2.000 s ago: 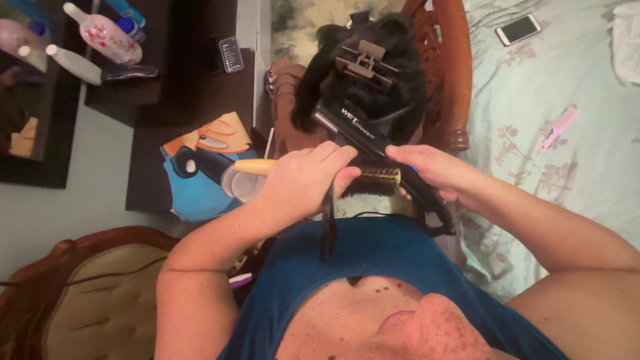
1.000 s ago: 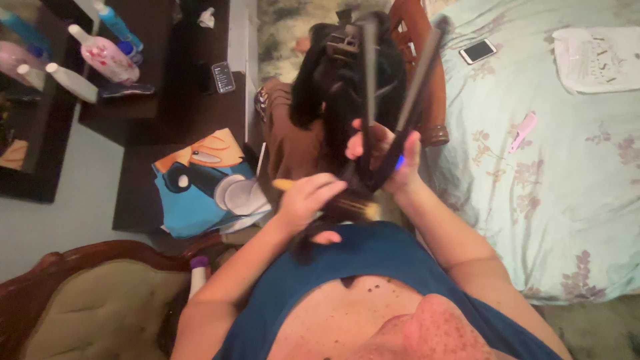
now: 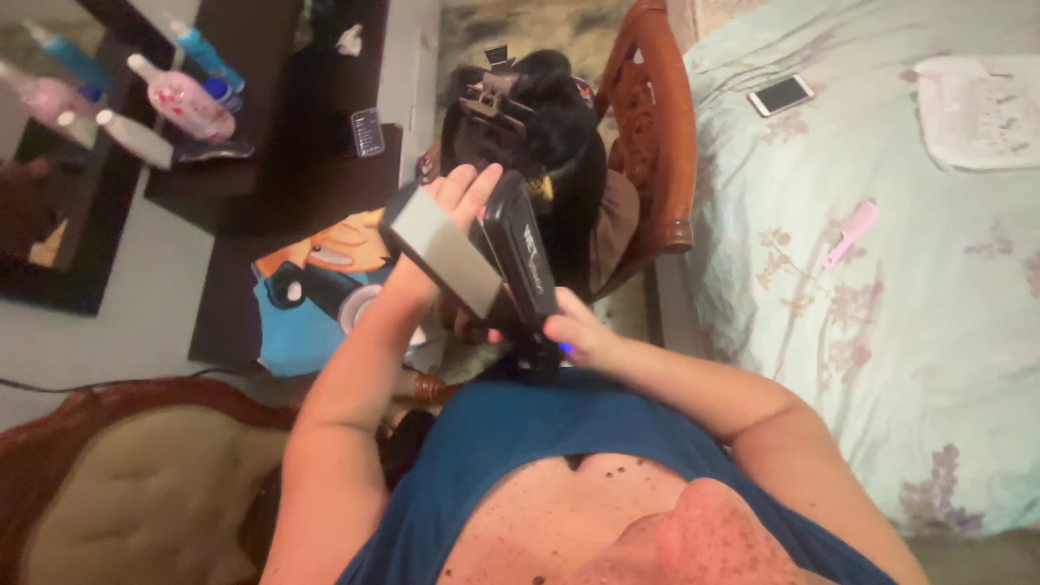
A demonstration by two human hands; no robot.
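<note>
The hair straightener (image 3: 522, 252) is in my right hand (image 3: 581, 329), its two arms spread apart, one showing a pale plate, and a blue light glows by my fingers. Behind it, my left hand (image 3: 465, 195) is bent at the seated person's dark hair (image 3: 569, 162), partly hidden by the straightener. Yellowish bristles of a round hairbrush (image 3: 540, 187) show just past my left fingertips; its handle is hidden. Hair clips (image 3: 496, 101) hold up the hair on top of the person's head.
A carved wooden chair back (image 3: 658, 138) stands beside the bed (image 3: 934, 325), which bears a smartphone (image 3: 780, 96) and a pink comb (image 3: 851, 233). At left are a dark dresser (image 3: 268, 187), bottles (image 3: 183, 97), a hair dryer (image 3: 313, 288) on a blue-orange item (image 3: 296, 345), and an upholstered chair (image 3: 146, 496).
The straightener has swung from pointing up, with its arms apart, to lying across my left hand. My left hand and the brush have moved forward to the person's hair.
</note>
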